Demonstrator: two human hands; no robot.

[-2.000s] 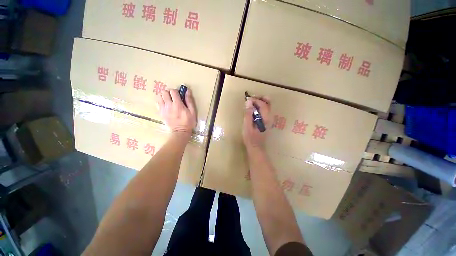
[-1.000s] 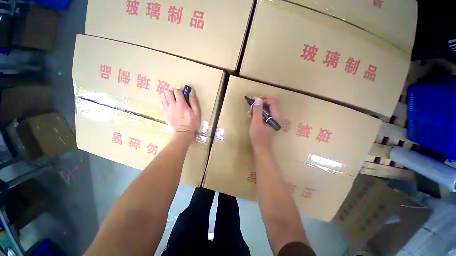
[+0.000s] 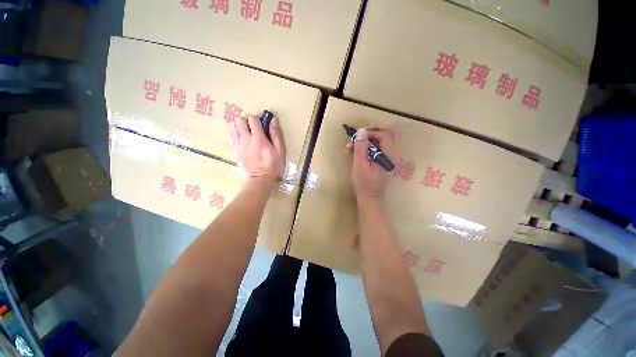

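Observation:
My right hand [image 3: 371, 164] holds a black marker pen [image 3: 380, 157] over the front right carton [image 3: 439, 150], its tip at or just above the cardboard near the upper left corner. I cannot tell whether the tip touches. No clear handwriting shows there. My left hand [image 3: 258, 148] rests on the front left carton [image 3: 188, 70] with the black marker cap [image 3: 267, 123] between its fingers. Both cartons are tan with red Chinese print and clear tape.
More tan cartons [image 3: 404, 63] stand behind, tight against these. At the right are a blue crate [image 3: 608, 160], pallet slats [image 3: 554, 230], a white film roll [image 3: 593, 226] and a tan carton [image 3: 533, 296] on the floor. Shelving with boxes [image 3: 66, 181] stands at the left.
The view has shifted, so the cartons sit slightly higher and further right. The pen in my right hand has tilted flatter, its rear end now further right. My left hand stays on the left carton.

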